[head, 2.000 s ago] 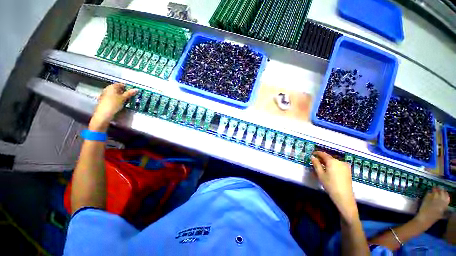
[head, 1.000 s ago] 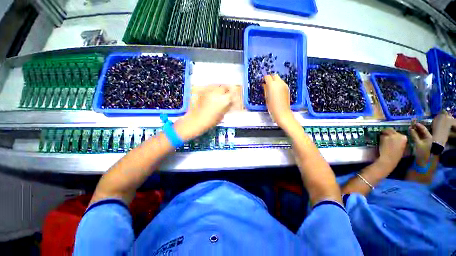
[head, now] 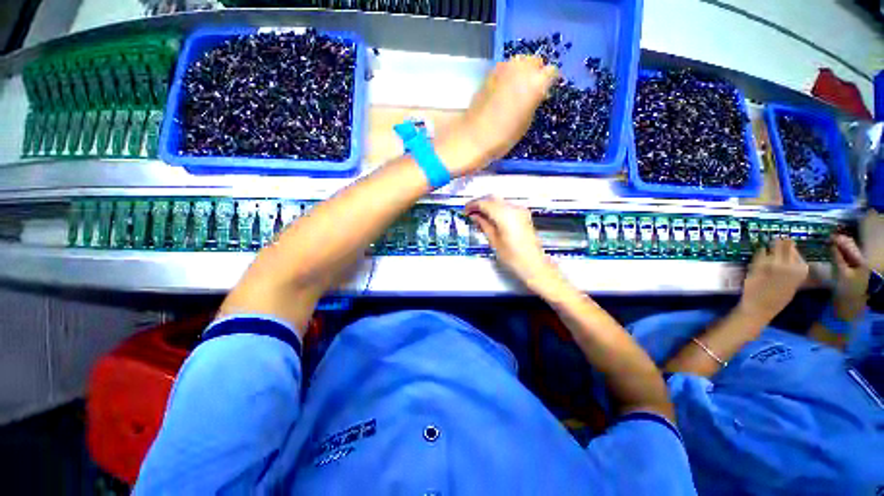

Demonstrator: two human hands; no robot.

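Note:
My left hand [head: 509, 108], with a blue band on its wrist, is over the left part of the upright blue bin [head: 628, 97], its fingertips at the dark capacitors [head: 572, 126]. Whether it holds any is too small to tell. My right hand [head: 506, 232] is at the right end of the green PCB panel [head: 237, 225] in the rail, fingertips close to the board edge. Whether a part is between its fingers cannot be made out. My left forearm hides part of the panel.
A wide blue bin [head: 267, 102] heaped with capacitors stands at left. Upright green boards [head: 92, 92] are at far left. More filled bins [head: 693, 131] stand at right. Another green panel [head: 664, 235] lies further along the rail. Another person's hands [head: 775, 271] work at it.
My right hand has moved from the upright bin down to the panel's right end. My left hand has moved from the tan patch into the upright bin. The view has shifted.

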